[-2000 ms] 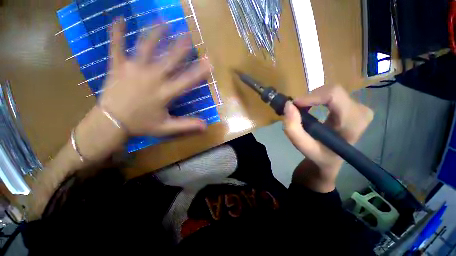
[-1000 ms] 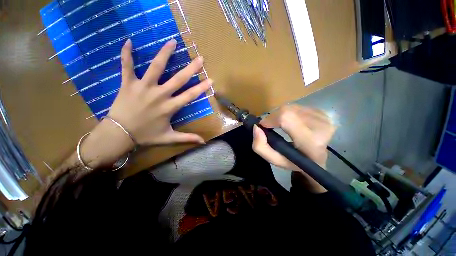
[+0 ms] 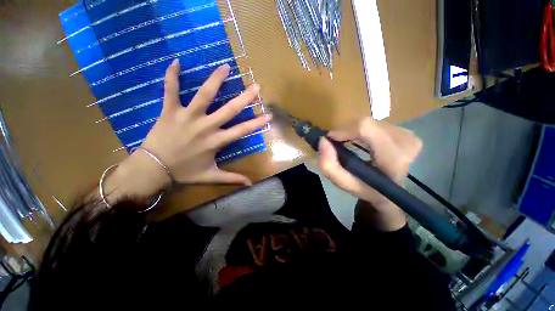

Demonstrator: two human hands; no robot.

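Note:
Blue solar cells with pale lines lie on the brown bench top at upper left, fine wire ends sticking out at their left edge. A thin silver busbar ribbon runs along their right edge. My left hand lies on the lower part of the cells, palm down with fingers spread. My right hand holds the dark soldering iron. Its tip is at the lower right edge of the cells, close to the ribbon and my left fingertips; contact cannot be told.
A short cut ribbon pile lies right of the cells, then a white strip. A dark narrow case is at upper right. A long ribbon pile and another white strip are at far left. The bench edge runs below the cells.
My left hand has settled lower on the cells than two seconds ago. The iron moved left and down to the ribbon's lower end. The view shifted slightly.

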